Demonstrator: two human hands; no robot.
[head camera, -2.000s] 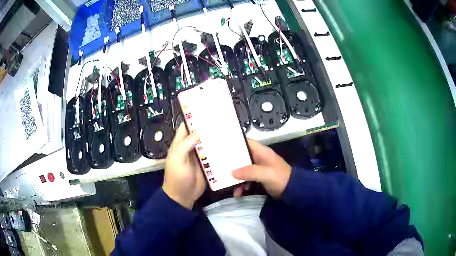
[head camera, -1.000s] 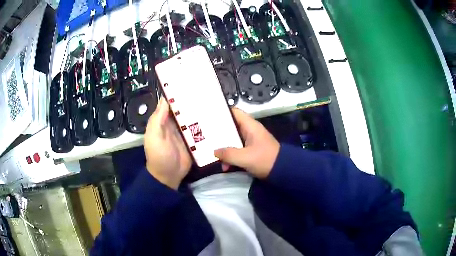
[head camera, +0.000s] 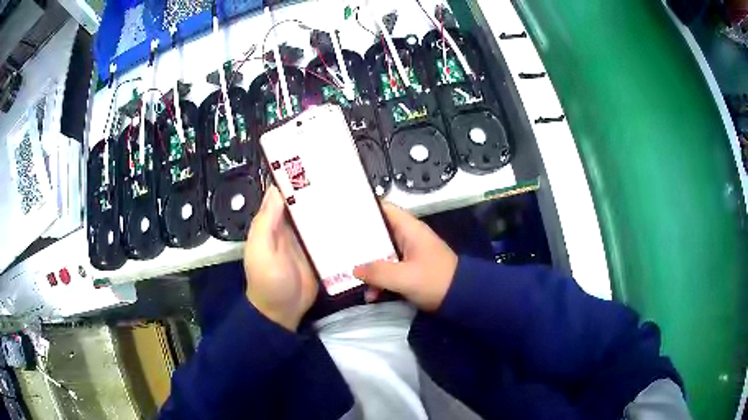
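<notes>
A smartphone (head camera: 336, 205) with a lit, mostly white screen is held upright in front of the worktop. My left hand (head camera: 279, 267) is bare and wraps the phone's lower left side. My right hand (head camera: 418, 258) is bare and holds its lower right side, with the thumb over the bottom of the screen. Behind the phone, black plastic housings (head camera: 238, 201) lie side by side in a row. They hold green circuit boards (head camera: 402, 82), thin wires and narrow white strips. The phone hides parts of the middle housings.
Blue bins (head camera: 164, 25) with silvery grains stand behind the housings. A green conveyor belt (head camera: 648, 180) runs along the right. A white panel with a red button (head camera: 65, 276) is at the left, below a paper code sheet (head camera: 29, 172). The white worktop edge (head camera: 492, 194) is in front.
Since two seconds ago the phone and both hands have shifted left in view, still together. The screen content has changed. The view dipped and partly came back up; the housings have not visibly been moved.
</notes>
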